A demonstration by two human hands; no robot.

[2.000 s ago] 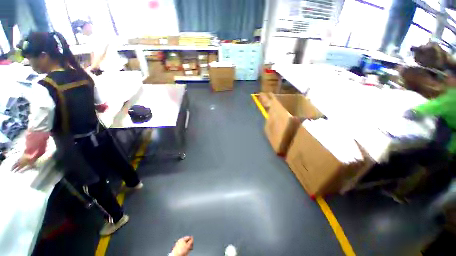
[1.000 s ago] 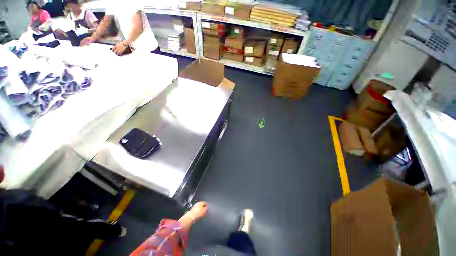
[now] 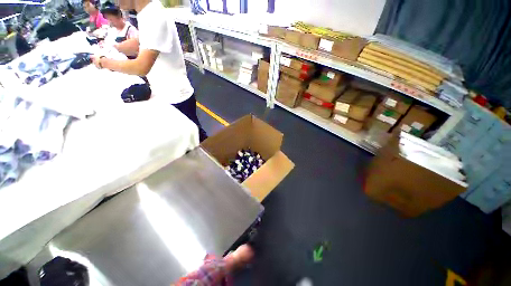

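Note:
My left hand (image 3: 241, 255), in a red plaid sleeve, is low in the picture beside the right edge of the metal side table (image 3: 162, 206). It is blurred, its finger pose is unclear and no held object shows. My right hand is not in view. A small black bag (image 3: 63, 272) lies on the metal table at the bottom left, partly cut off by the picture's edge. Another black item, probably a bag (image 3: 136, 93), lies on the white-covered table (image 3: 134, 131).
An open carton (image 3: 269, 179) with small black-and-white clumps stands beyond the metal table. A person in white (image 3: 168, 61) works at the white table, others behind. Shelves with boxes (image 3: 358, 106) line the back. A carton with white sheets (image 3: 414, 179) stands on the right.
The view has moved forward past the metal table. Its black bag has shifted to the bottom left. The open carton's contents now show. My left hand stays low in the picture.

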